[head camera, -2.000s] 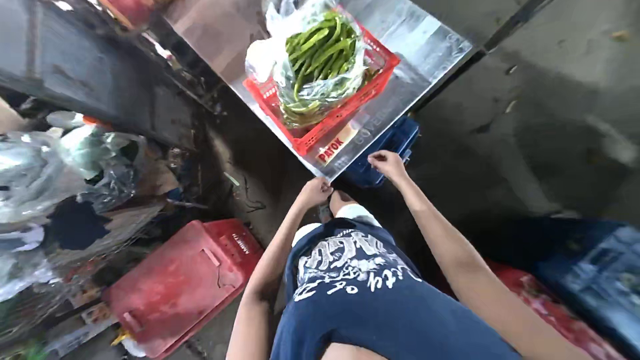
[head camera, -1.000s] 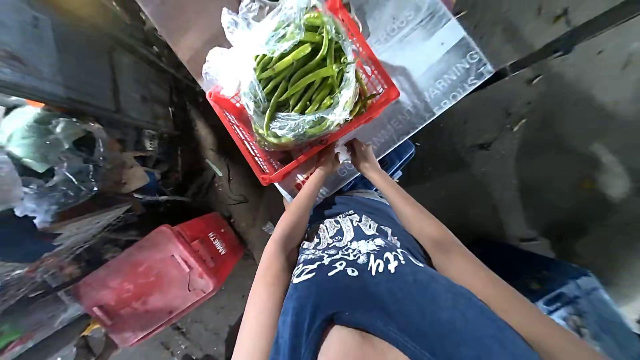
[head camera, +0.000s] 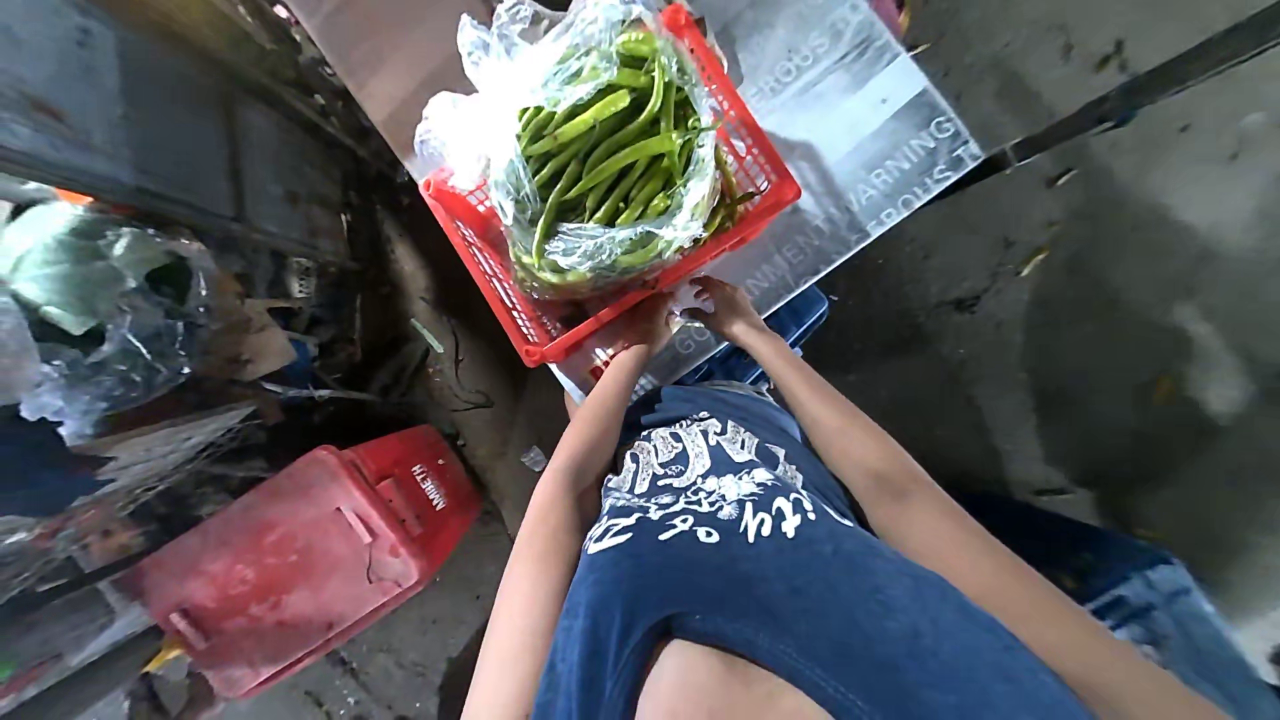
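Observation:
A red plastic basket (head camera: 760, 150) stands tilted to the view on a metal-looking table (head camera: 840, 180) that bears printed writing. In it lies an open clear plastic bag (head camera: 500, 150) full of long green chili peppers (head camera: 610, 150). Close to the basket's near edge, my right hand (head camera: 728, 308) has its fingers on a small piece of thin white plastic (head camera: 690, 298). My left hand (head camera: 645, 322) is beside it, partly in shadow under the basket's rim; its fingers are mostly hidden, and whether it grips the plastic is unclear.
A red cooler box (head camera: 300, 560) is on the floor at lower left. Plastic bags with leafy vegetables (head camera: 80, 270) lie at far left. A blue crate (head camera: 800, 318) is under the table's near edge, and another blue container (head camera: 1160, 610) stands at lower right.
My hands were apart below the table's corner two seconds ago; they have come together at the basket's near edge. White plastic shows between them. The view has shifted nearer the basket.

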